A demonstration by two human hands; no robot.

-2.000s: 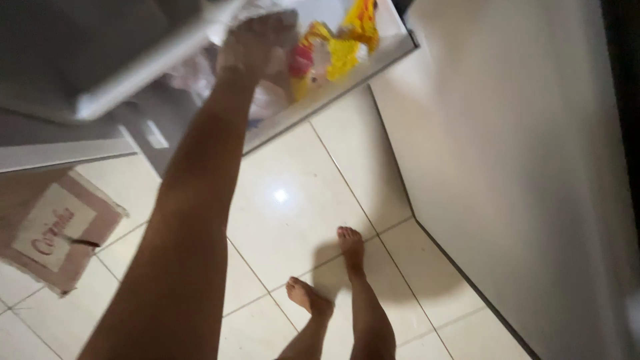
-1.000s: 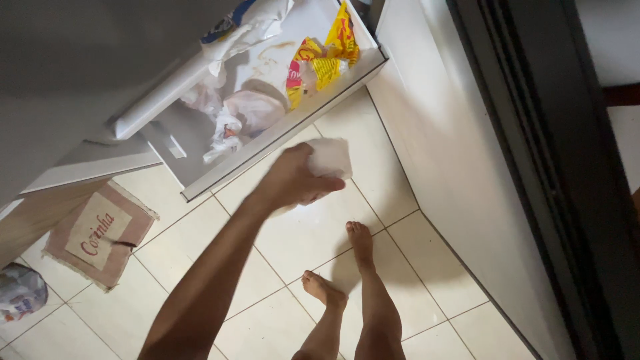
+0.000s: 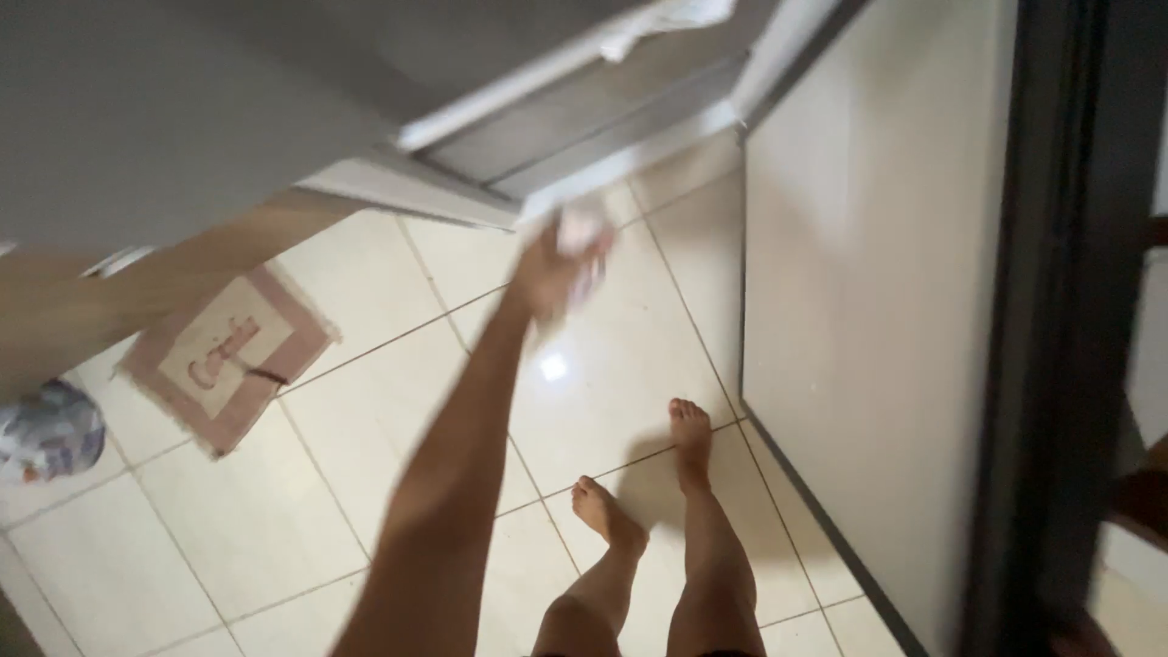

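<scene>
My left hand (image 3: 557, 265) is blurred, over the tiled floor just below the lower edge of an appliance that looks like a refrigerator or freezer. Its fingers are closed round a small whitish packet (image 3: 581, 230), too blurred to name further. Above it lies the grey lower compartment front (image 3: 584, 114) with a pale frame. A crumpled white plastic bag (image 3: 680, 16) shows at the top edge of the view. My right hand is not in view.
A large pale door panel (image 3: 867, 274) with a dark edge stands on the right. My bare feet (image 3: 610, 516) are on the floor tiles (image 3: 365, 365). At left lie a pink-bordered mat (image 3: 219, 356) bearing writing and a filled plastic bag (image 3: 50, 433).
The pulled-out drawer with plastic bags and a yellow packet no longer shows extended. My left hand, inside it two seconds ago, is outside, still holding the whitish packet seen one second ago.
</scene>
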